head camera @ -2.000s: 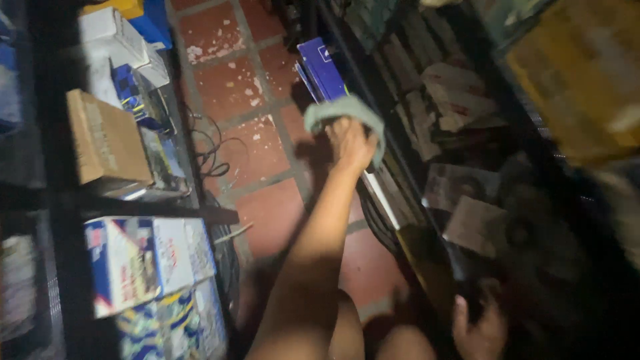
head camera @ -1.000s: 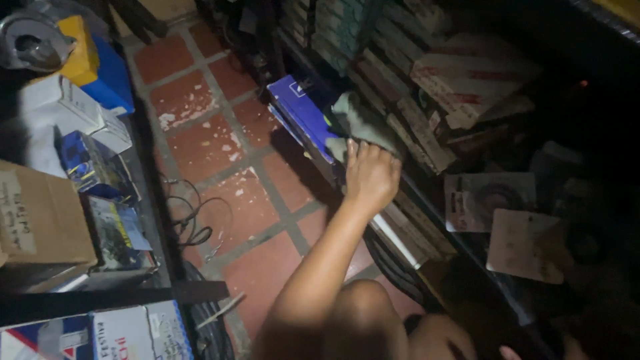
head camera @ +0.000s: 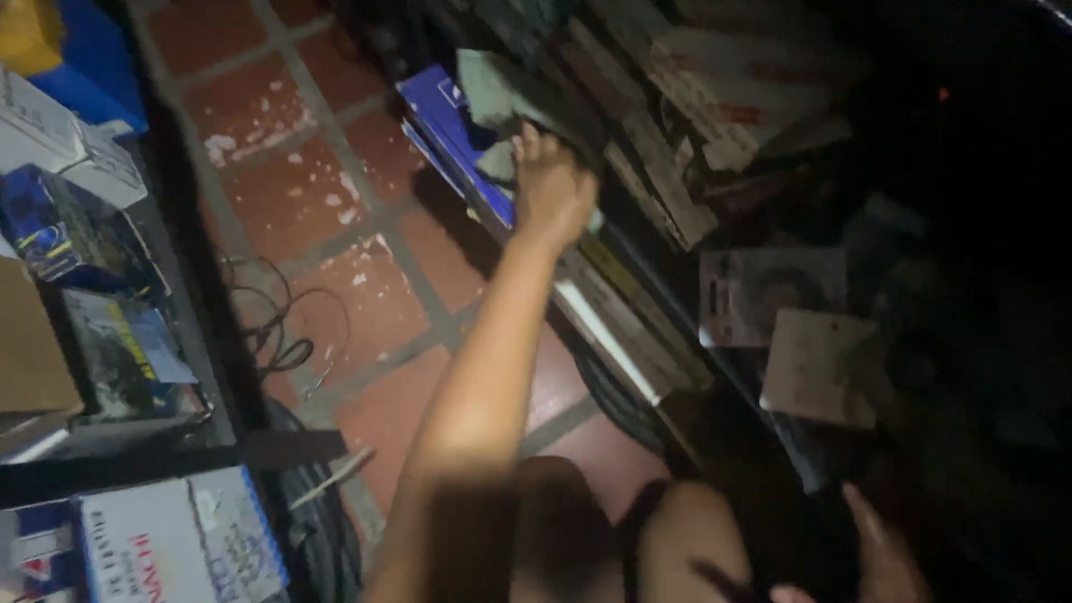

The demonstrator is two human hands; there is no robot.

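My left hand (head camera: 553, 188) reaches down the middle and grips a pale green cloth (head camera: 490, 96), its fingers partly hidden. The cloth lies bunched over the right side of a blue-purple box (head camera: 444, 113), part of it sticking out beyond my fingers. That box rests on a row of long flat boxes (head camera: 620, 335) along the foot of the right-hand shelf. At the bottom right my right hand (head camera: 879, 544) is dim and blurred, low beside the shelf edge; whether it holds anything cannot be told.
Dark shelving on the left holds a cardboard box (head camera: 33, 343), printed cartons (head camera: 176, 536) and a blue and yellow box (head camera: 92, 67). A thin cable (head camera: 285, 327) lies on the terracotta floor tiles (head camera: 293, 201). Worn cartons (head camera: 754, 92) and packaged parts (head camera: 821, 364) sit on the right shelf.
The cloth, bunched round my left hand at first, now spreads over more of the blue-purple box. My left hand stays on it. The view has shifted.
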